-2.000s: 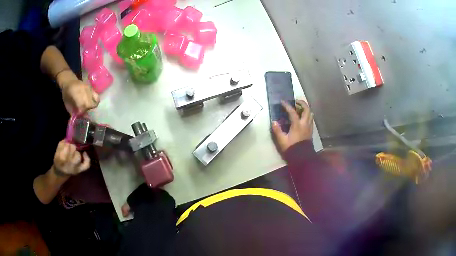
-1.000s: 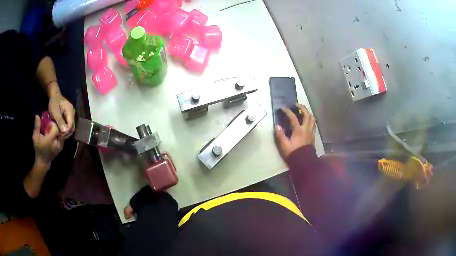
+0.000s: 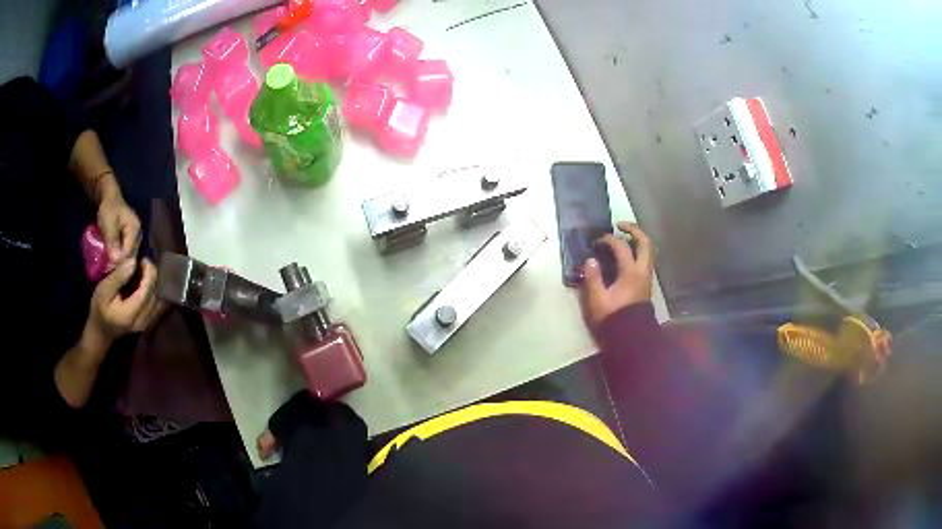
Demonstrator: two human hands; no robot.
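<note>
My right hand point(image 3: 620, 277) is at the smartphone point(image 3: 582, 219), which lies flat near the table's right edge; its curled fingertips touch the lower part of the phone, the fingers apart. My left hand point(image 3: 267, 444) shows only as a small part beyond a dark sleeve at the lower left table edge; its fingers are hidden. Two silver insert bars with round knobs, an upper one point(image 3: 444, 211) and a lower slanted one point(image 3: 477, 286), lie left of the phone. A dull pink moulded part on its grey core point(image 3: 333, 362) lies near my left sleeve.
Loose pink parts point(image 3: 401, 126) and a green bottle point(image 3: 296, 134) are at the upper left. A co-worker's hands point(image 3: 124, 294) hold a pink piece beside a dark insert point(image 3: 196, 284). A socket box point(image 3: 746, 153) and orange coil point(image 3: 811, 344) are at the right.
My right hand has shifted slightly down on the phone, uncovering more of its screen. The co-worker's hands have moved from the insert to the left with a pink piece.
</note>
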